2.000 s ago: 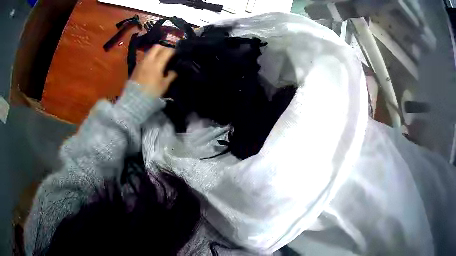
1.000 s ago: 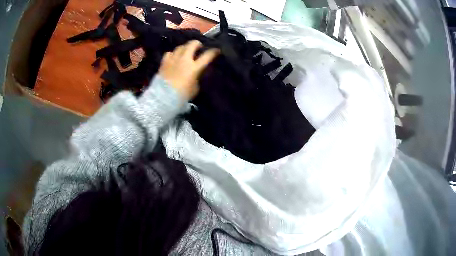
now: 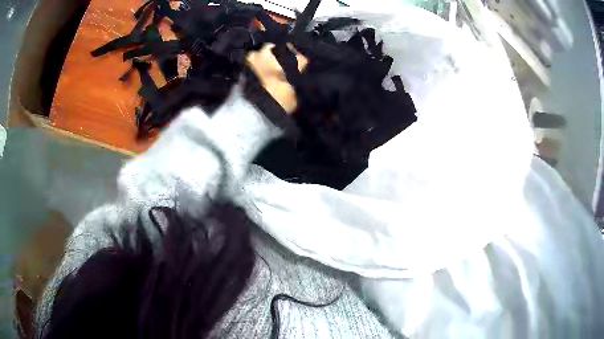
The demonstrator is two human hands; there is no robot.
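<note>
A large white woven sack point(image 3: 457, 165) stands open in front of me, with a dense heap of black webbing straps point(image 3: 344, 126) at its mouth. More black strap pieces point(image 3: 199, 40) spill over the sack's left side onto the orange-red table. My left hand point(image 3: 278, 73) is sunk among the straps at the left of the sack's mouth. Straps lie across the hand and cover part of the fingers, so its grip cannot be told. The grey sleeve reaches it from the lower left. My right hand is not in view.
The orange-red wooden table point(image 3: 93, 86) shows at the upper left, with a brown curved edge. A strip of white surface shows at the top. Blurred pale frame parts point(image 3: 523, 46) stand at the upper right. Dark hair hangs over my grey top at the lower left.
My left hand has moved right from the table side into the heap. More straps now lie on the table and at the sack's left edge. The heap's outline in the sack has changed.
</note>
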